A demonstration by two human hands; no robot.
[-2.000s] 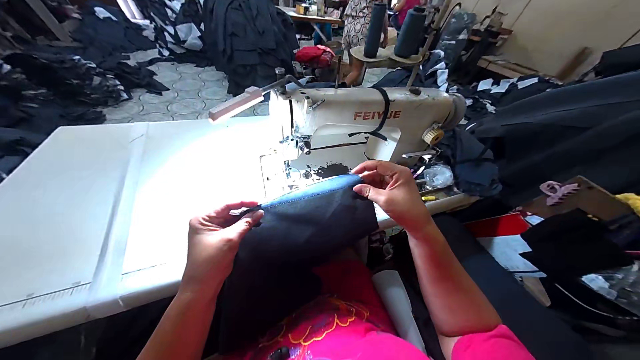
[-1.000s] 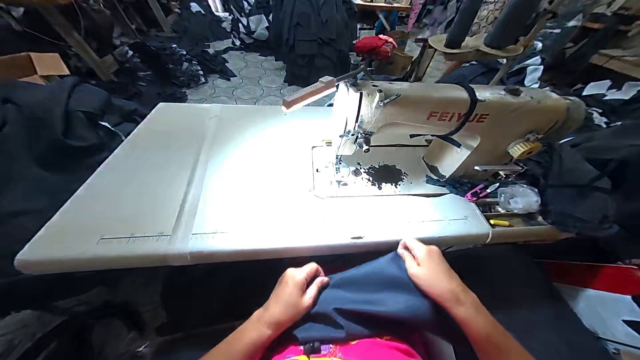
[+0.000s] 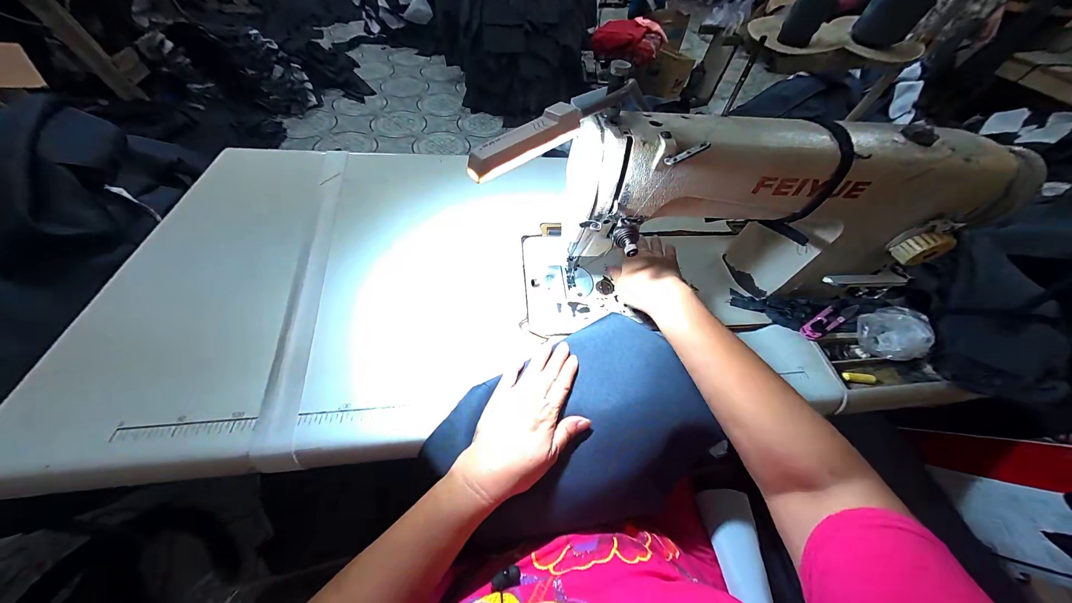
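Note:
Dark navy fabric (image 3: 624, 402) lies over the front edge of the white sewing table (image 3: 419, 335) and hangs down over my lap. My left hand (image 3: 523, 423) rests flat on the cloth with its fingers spread. Beyond the cloth, my right hand (image 3: 649, 272) reaches under the arm of the Feiyue sewing machine (image 3: 720, 167), just right of the needle and presser foot (image 3: 572, 272). Its fingertips are partly hidden behind the machine head, and whether it holds anything is unclear. A lit lamp bar (image 3: 523, 142) is fixed at the machine's head.
Right of the machine bed are pink-handled snips (image 3: 822, 322), a clear plastic bag (image 3: 896, 332) and a tray holding a yellow item (image 3: 859, 378). Thread cones (image 3: 806, 23) stand behind. Dark garments (image 3: 67, 218) are heaped at the left. A red cloth bundle (image 3: 628, 40) lies at the back.
Both hands held the fabric in front of the table edge a second ago. Now the cloth lies on the table, my left hand is flat on it, and my right hand has moved forward under the machine arm.

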